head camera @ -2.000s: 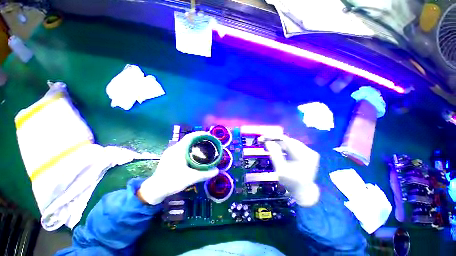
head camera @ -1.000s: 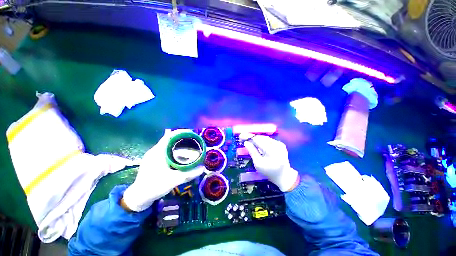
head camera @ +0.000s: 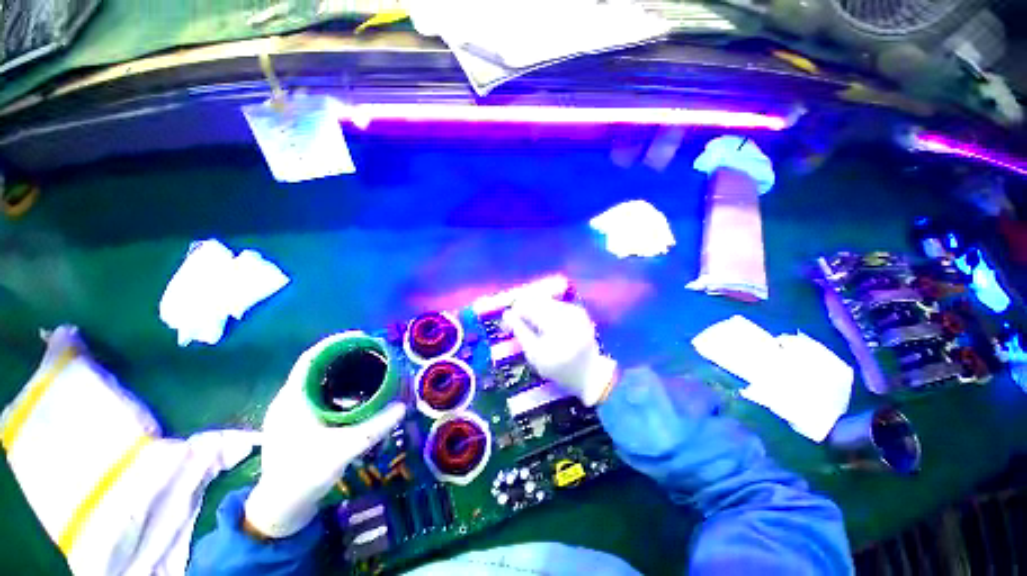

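Observation:
A green circuit board lies on the bench in front of me, turned slightly. Three red-copper ring inductors stand in a row on it. My left hand, in a white glove, holds a green-rimmed coating pot above the board's left side; its inside is dark. My right hand, also gloved, is over the board's upper right part, beside the pale bars. Its fingers are pinched together on what looks like a thin brush, mostly hidden in them. I cannot tell whether its tip touches the board.
White wipes lie at left, others behind and at right. A striped cloth lies at left. A pinkish wrapped cylinder stands behind, a second board lies right, and a dark metal cup near it. A glowing tube spans the back.
The view has swung, so the bench things sit further left and tilted. The pot has moved off the inductors to their left. My right hand has shifted from the board's right bars to its upper part.

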